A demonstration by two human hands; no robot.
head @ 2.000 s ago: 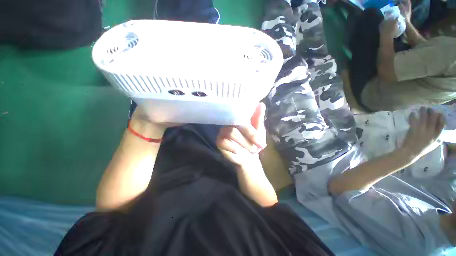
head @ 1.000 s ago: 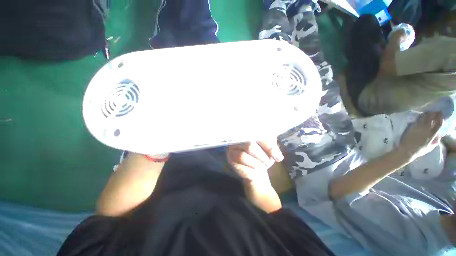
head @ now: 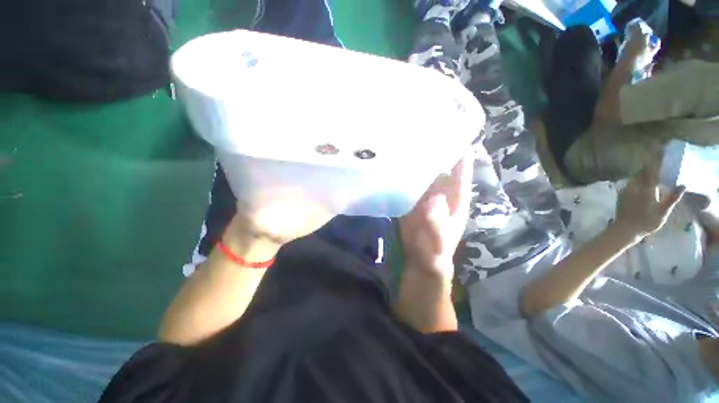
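The long oval white housing (head: 315, 102) is held up above my lap, tilted so its flat face and near side show. Two small round dark spots sit side by side on its near side. The flat face is overexposed, and its grilles show only faintly at the two ends. My left hand (head: 284, 216), with a red wrist cord, holds the lower part at the left; its fingers are hidden behind it. My right hand (head: 437, 220) holds the lower right end, palm and thumb against it.
A person's camouflage trousers (head: 493, 142) are just to the right. Further right, a person in a light shirt holds a pale box (head: 698, 167). Another person's hand holds a clear wrapped item (head: 637, 47) at the upper right. A black item (head: 79, 51) lies at the upper left on green floor (head: 94, 197).
The white housing has tilted back, so its near side and dark spots show again. My right hand has turned and opened wider against its end. The neighbour's hand now holds a pale box.
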